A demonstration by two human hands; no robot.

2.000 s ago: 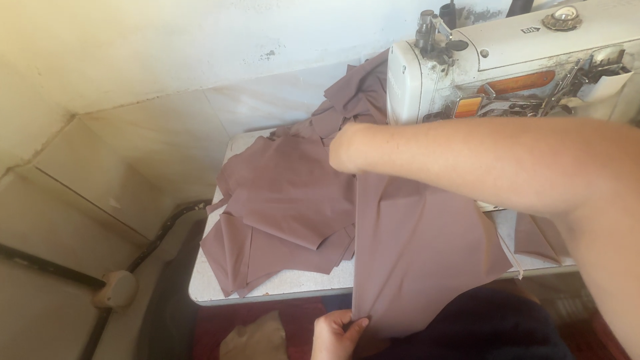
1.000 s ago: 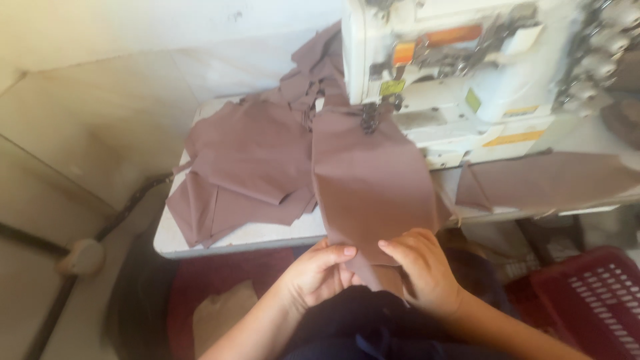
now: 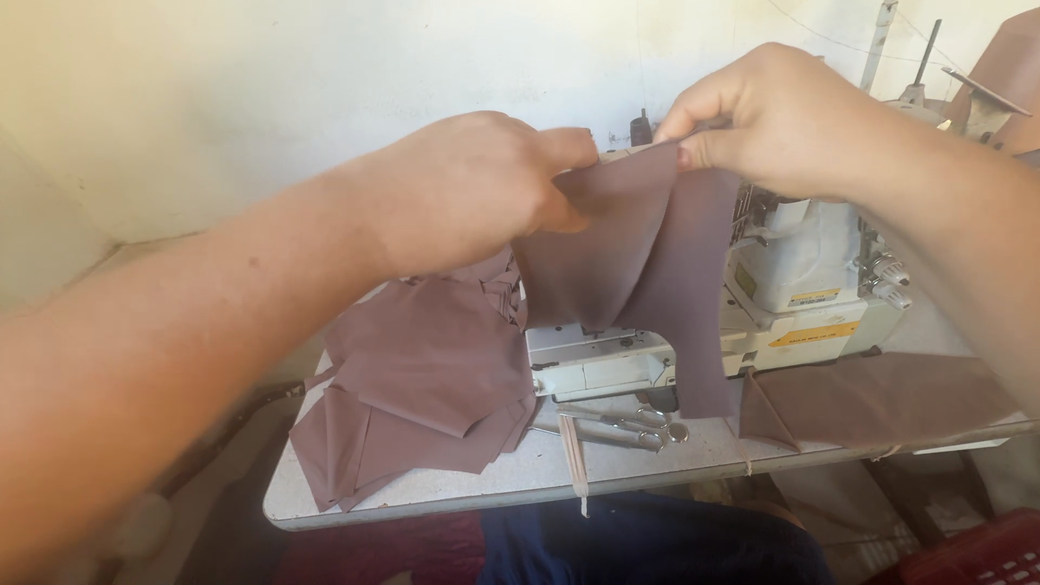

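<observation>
Raised in front of a white industrial sewing machine (image 3: 800, 260), a mauve-brown fabric piece (image 3: 605, 244) hangs between my two hands. My left hand (image 3: 496, 183) pinches its upper left edge between thumb and fingers. At the upper right, my right hand (image 3: 756, 122) grips its top edge with thumb and forefinger. The fabric hides the machine's needle area. Left of the machine lies a pile of similar fabric pieces (image 3: 422, 366) on the table. Another fabric piece (image 3: 877, 398) rests flat to the right of the machine.
Metal scissors (image 3: 626, 426) lie near the front of the white sewing table (image 3: 520, 487), beside a pale fabric strip (image 3: 575, 459) that hangs over the edge. A plain wall (image 3: 366, 81) stands behind. A red plastic basket (image 3: 975, 552) is at the lower right.
Both hands have risen from below the table's front edge to in front of the machine's upper part, lifting the fabric with them. The scissors on the table now show.
</observation>
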